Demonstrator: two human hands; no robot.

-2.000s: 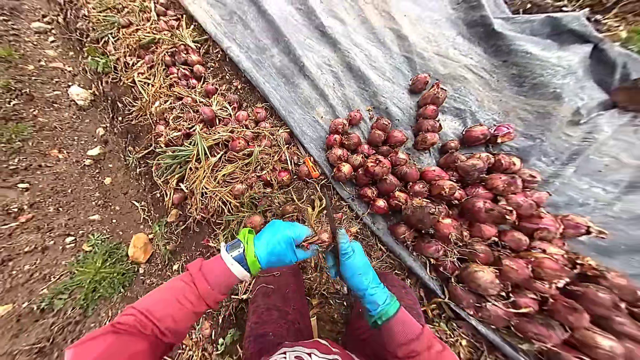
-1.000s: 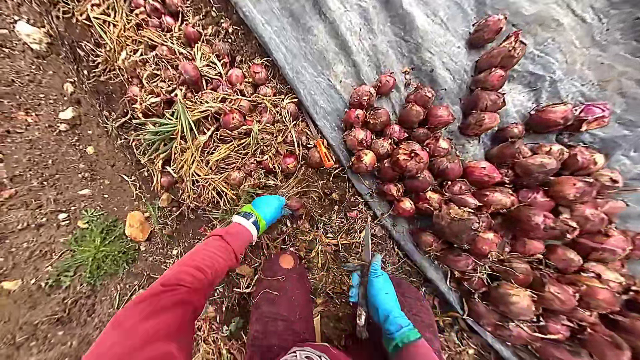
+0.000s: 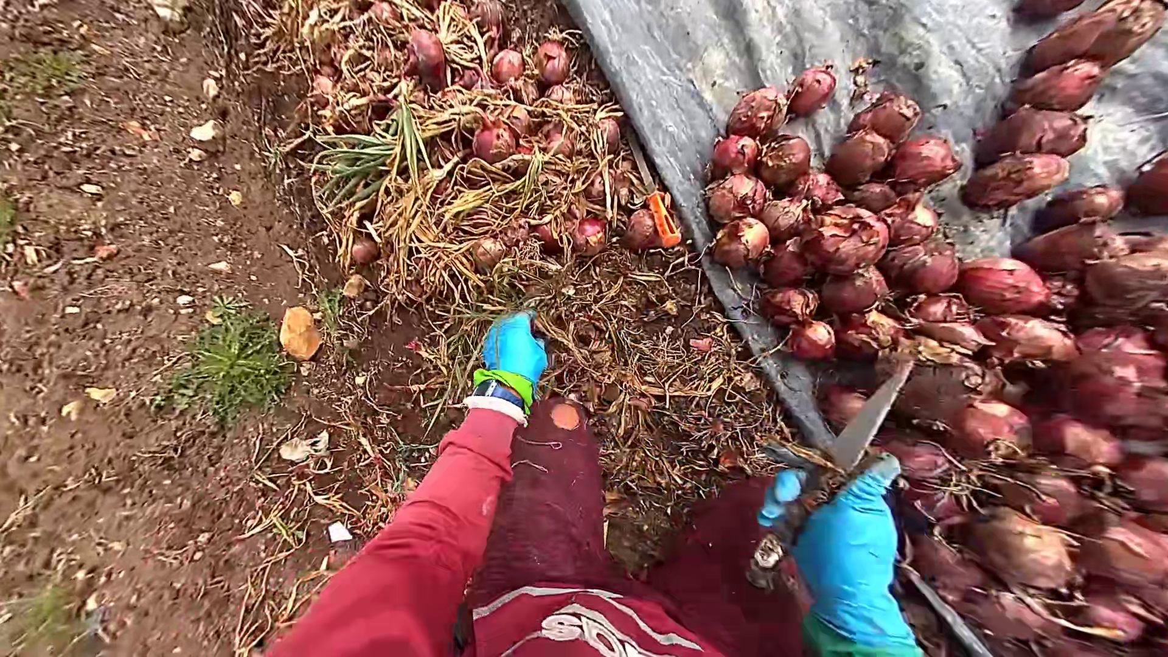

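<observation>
My left hand [image 3: 516, 351], in a blue glove with a green cuff, is low over dry onion tops and soil before my knee; its fingers look curled, and what they may hold is hidden. My right hand [image 3: 844, 538], also blue-gloved, grips a pair of metal shears [image 3: 869, 422] with a worn handle, the blade pointing up and right beside the onions. Red onions with dry stalks [image 3: 493, 141] lie in a heap ahead on the left. Trimmed red onions [image 3: 849, 239] are spread over a grey plastic sheet [image 3: 657, 82] on the right.
An orange-handled tool [image 3: 663, 219] lies between the heap and the sheet's edge. A tan stone [image 3: 300, 333] and a green weed [image 3: 235, 370] are on the bare soil at left. Dry stalk scraps [image 3: 657, 365] cover the ground between my hands and the heap.
My hands were together two seconds ago and are now apart. My left hand has moved left and down from the onion it was near, and my right hand with the blade is over by the sheet.
</observation>
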